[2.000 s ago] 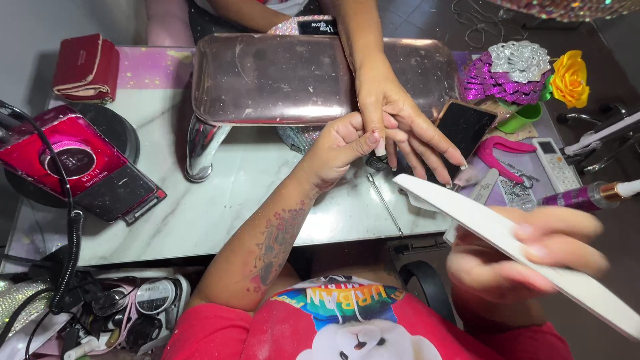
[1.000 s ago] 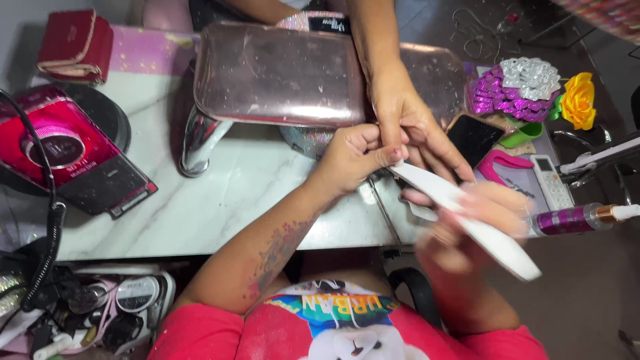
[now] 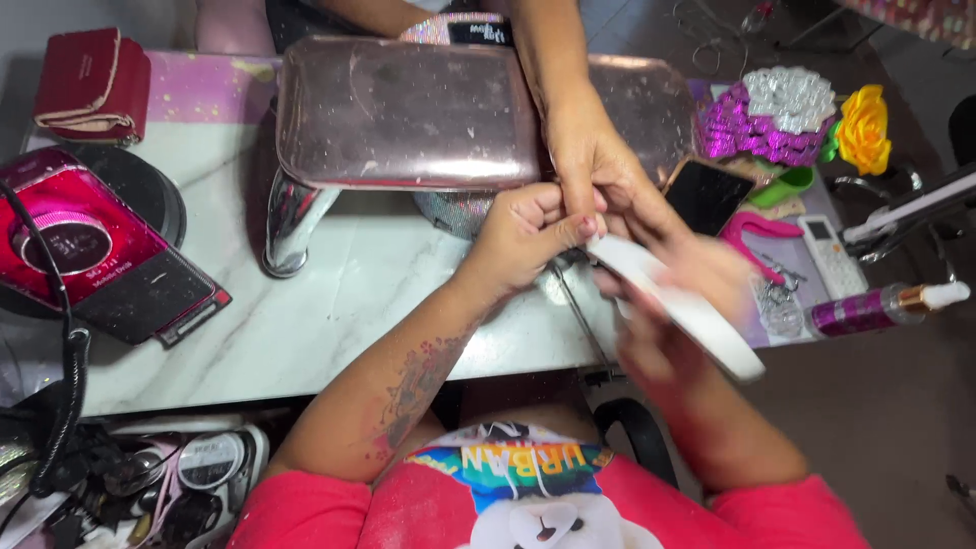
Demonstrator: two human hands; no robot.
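Observation:
My left hand is closed around a finger of another person's hand, which reaches over a glossy padded armrest from the far side. A white nail file is in my right hand, which is blurred by motion. The file's far end touches or nearly touches the fingertip between my left thumb and fingers; the exact contact is hidden. Part of the other person's hand is also blurred, close to the file. Under the hands, a thin metal rod lies at the table edge.
A red nail drill unit with a coiled cable and a red wallet are at left. At right are a phone, a white remote control, a purple bottle and a yellow artificial flower. Below left, a bin holds jars and cables.
My right hand has moved left with the file, bringing it close to the held finger. My left hand keeps its grip on the other person's finger.

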